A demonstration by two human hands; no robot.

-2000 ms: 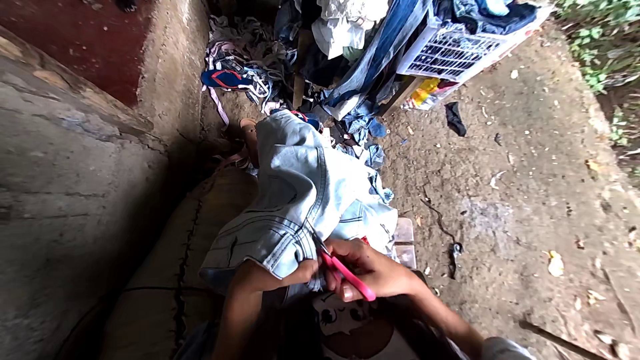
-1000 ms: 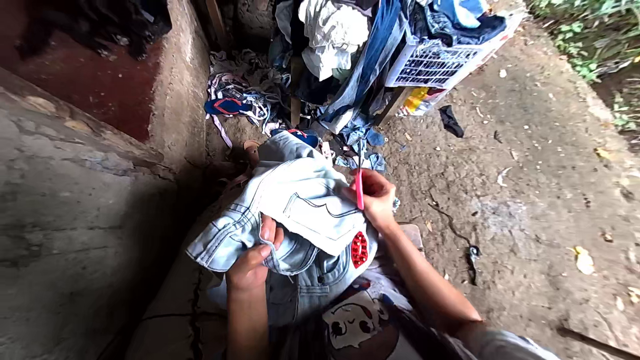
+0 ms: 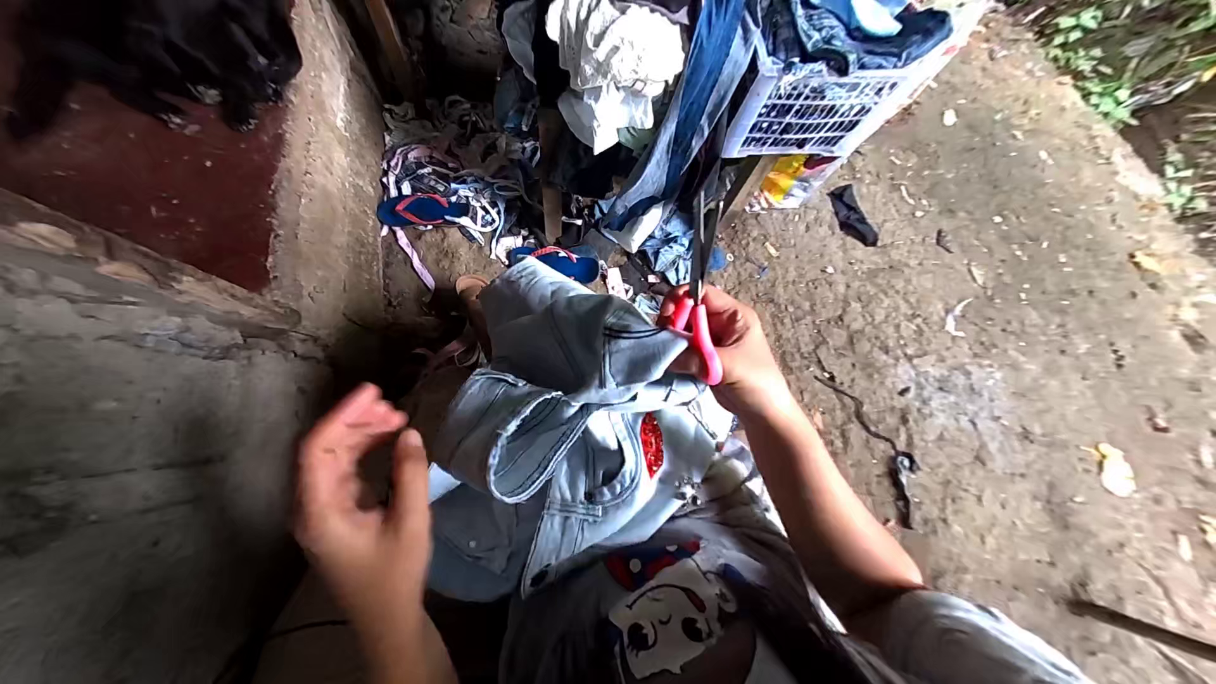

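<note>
Light-blue denim jeans lie bunched across my lap, with a red sequined patch beside a front pocket. In my right hand is a pair of scissors with pink handles, its blades pointing up and slightly parted. The same hand touches the upper right edge of the denim, and whether its fingers pinch the cloth cannot be told. Off to the left of the jeans, my left hand is raised, fingers curled apart, holding nothing.
Ahead, a white plastic crate holds denim pieces, with white cloth hanging beside it. Fabric scraps and blue flip-flops lie on the ground. A concrete wall runs along the left; a black animal rests on the red floor beyond.
My left hand has let go of the jeans and moved left. The scissors, at the waistband two seconds ago, are now up at the far right edge of the denim. The cloth is bunched differently.
</note>
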